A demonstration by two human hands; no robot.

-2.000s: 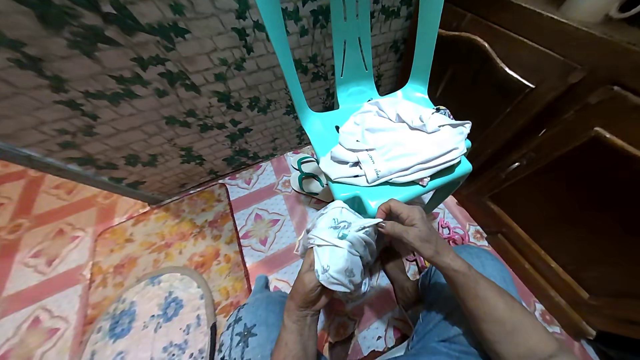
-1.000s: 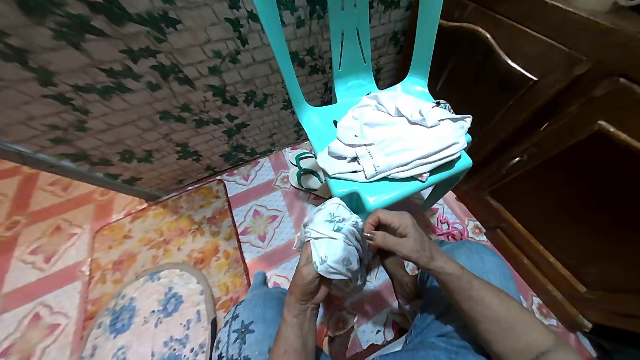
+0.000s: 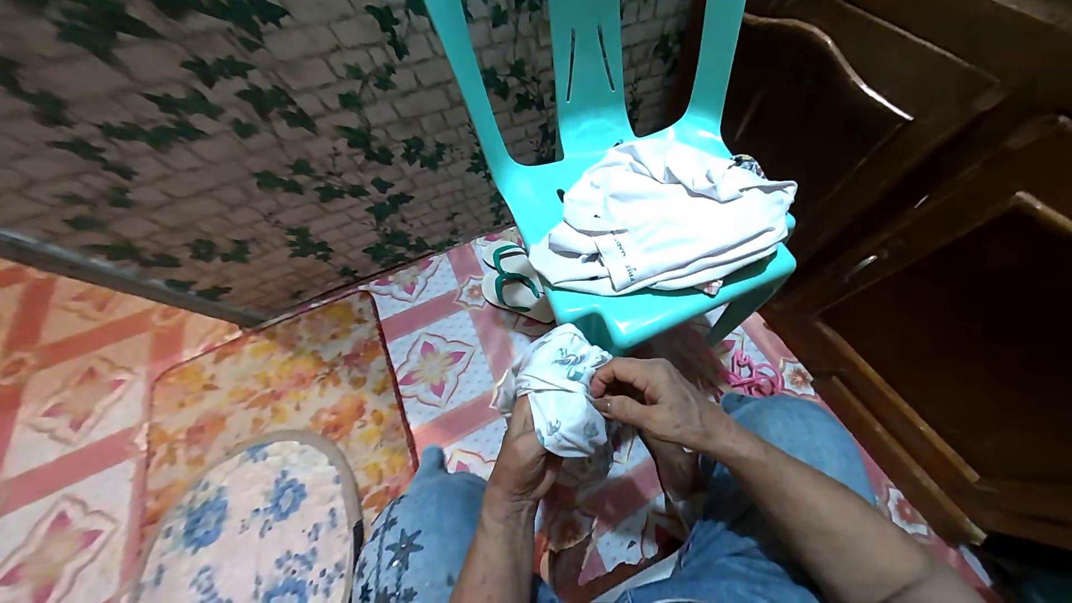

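My left hand (image 3: 526,456) grips a bundled white cloth with a green print (image 3: 563,389) from below and the left. At the bundle's right side, the thumb and fingertips of my right hand (image 3: 657,402) are pinched together against the fabric; what lies between them is too small to tell. The cloth is wrapped into a rounded bunch, above the floor between my knees and just in front of a turquoise plastic chair (image 3: 628,322). A pile of white clothing (image 3: 670,218) rests on the seat, with some small lettering on one garment.
Flip-flops (image 3: 512,283) lie left of the chair on the patterned floor. A pink stringy item (image 3: 754,374) is at its right. Dark wooden cabinets (image 3: 946,335) stand on the right. A floral mat (image 3: 285,377) and an oval blue-flowered padded surface (image 3: 251,528) are at left, by an ivy-print wall (image 3: 251,134).
My right hand was at the upper right of the bundle two seconds ago, pulling out a corner of cloth; now it is lower, close against the bundle's side. My left hand keeps its hold.
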